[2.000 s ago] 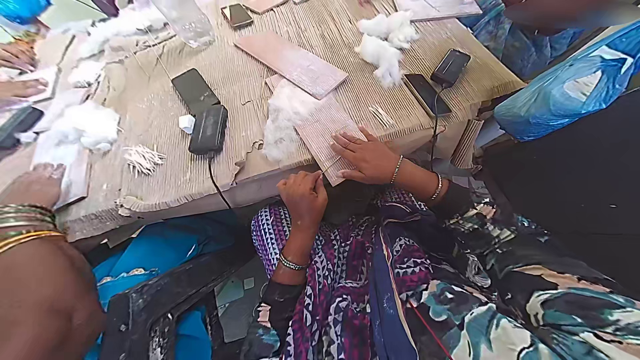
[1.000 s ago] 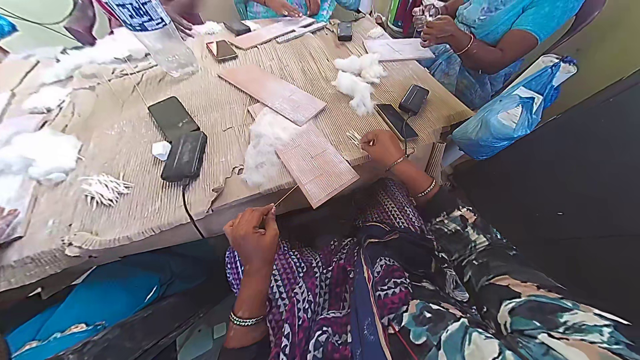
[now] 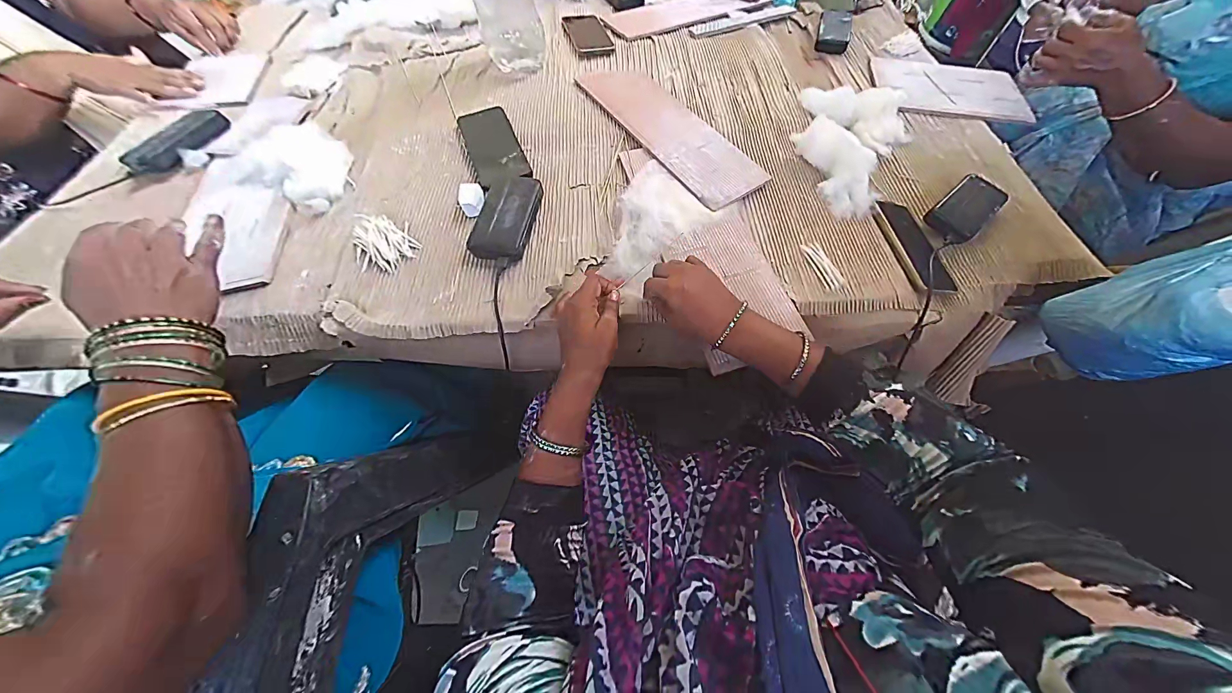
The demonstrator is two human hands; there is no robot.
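Observation:
My left hand pinches a thin stick between thumb and fingertips, above the table's near edge. Close on its right, my right hand has its fingers curled at the stick's other end; a wisp of cotton may be between them. Loose cotton wool lies just beyond both hands, partly on a pale pink board that reaches the table edge under my right wrist. A second pink board lies diagonally behind it. To the right rests a small pile of white cotton-tipped sticks.
Corrugated cardboard covers the table. Left of my hands are a black device with a cable, a dark phone and more white sticks. A co-worker's bangled arm reaches in at left. Another phone lies right.
My right hand has moved from beside the small stick pile to meet my left hand near the cotton wool. The near board now lies partly beneath my right wrist. The view has shifted.

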